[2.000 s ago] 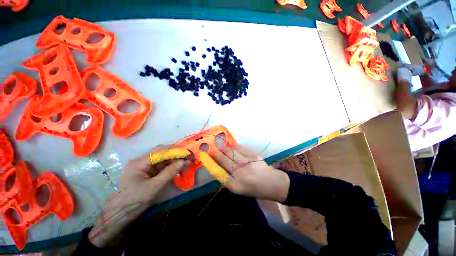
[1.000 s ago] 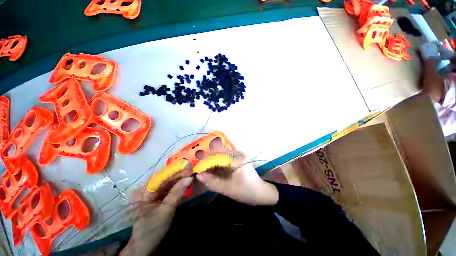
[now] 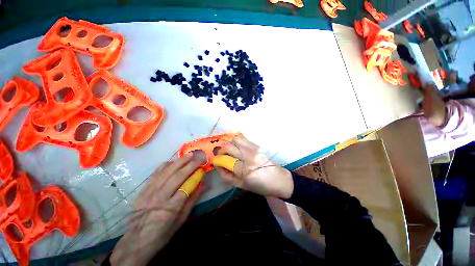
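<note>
An orange controller shell [image 3: 211, 141] lies flat between my hands at the white sheet's near edge, round holes facing up. My left hand [image 3: 169, 195] holds its left end, with a yellow finger cot near the shell's near side. My right hand [image 3: 252, 163] holds its right end, its yellow-cotted finger near the shell's middle. My fingers cover both ends; whether a small part is between them cannot be seen. Small black pieces [image 3: 242, 80] lie heaped beyond the shell on the white work sheet [image 3: 302, 78].
Orange shells [image 3: 65, 85] are piled at the left. A green conveyor [image 3: 208, 10] runs behind. At the right are a cardboard sheet [image 3: 364, 88] with stacked shells [image 3: 379, 47], an open carton [image 3: 359, 192] and another person's arm [image 3: 435, 104].
The view has shifted and tilted back since a second ago. My left hand now lies flatter over the shell's left end. My right cotted finger has moved off the near edge towards the middle.
</note>
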